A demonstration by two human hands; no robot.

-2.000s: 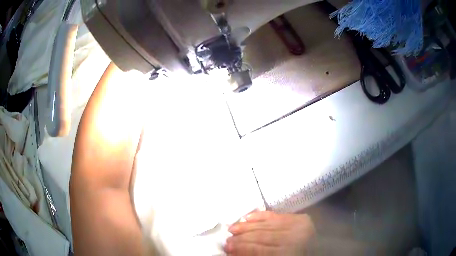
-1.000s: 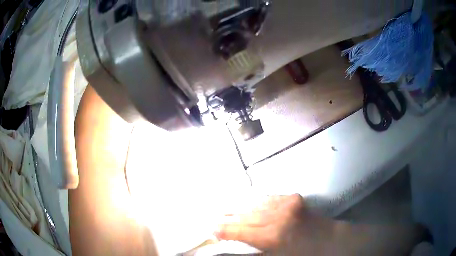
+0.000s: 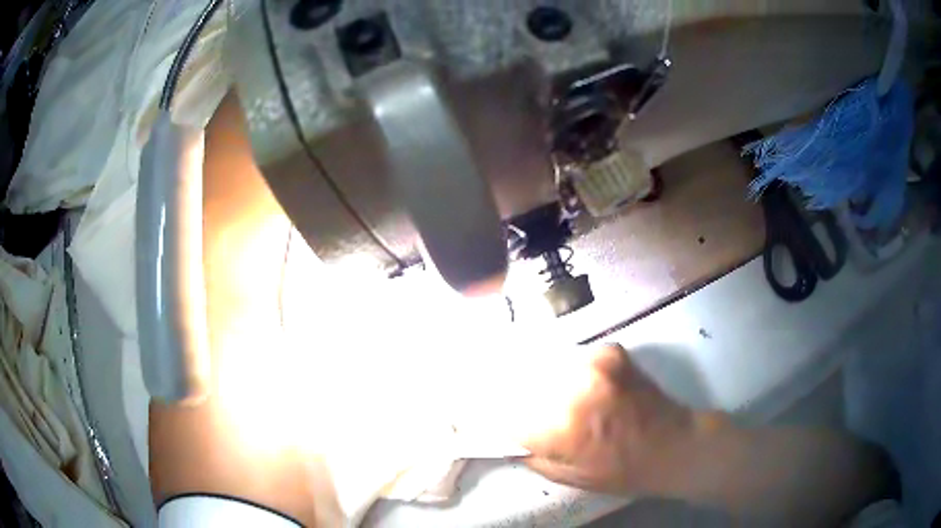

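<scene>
Cream-white cloth point(image 3: 413, 480) lies under the machine head, mostly washed out by glare; its folds show at the bottom. The sewing machine head point(image 3: 423, 155) stands over it, and a ribbed knob point(image 3: 569, 294) shows beside the needle area. The needle itself is hidden. My left forearm point(image 3: 232, 443) runs up the left side; my left hand is lost in glare and behind the machine head. My right hand point(image 3: 598, 418) is curled on the right edge of the cloth, gripping it, its fingertips washed out.
Black-handled scissors point(image 3: 800, 253) lie right of the machine. A blue tassel point(image 3: 846, 155) hangs at upper right. A grey bar point(image 3: 165, 268) stands left of the head. Loose cream cloth point(image 3: 36, 382) is piled at far left. The table point(image 3: 722, 340) has a curved front edge.
The machine fills more of the view and sits lower and further right. My right hand has moved up towards the needle area. The left sleeve edge now shows at the bottom.
</scene>
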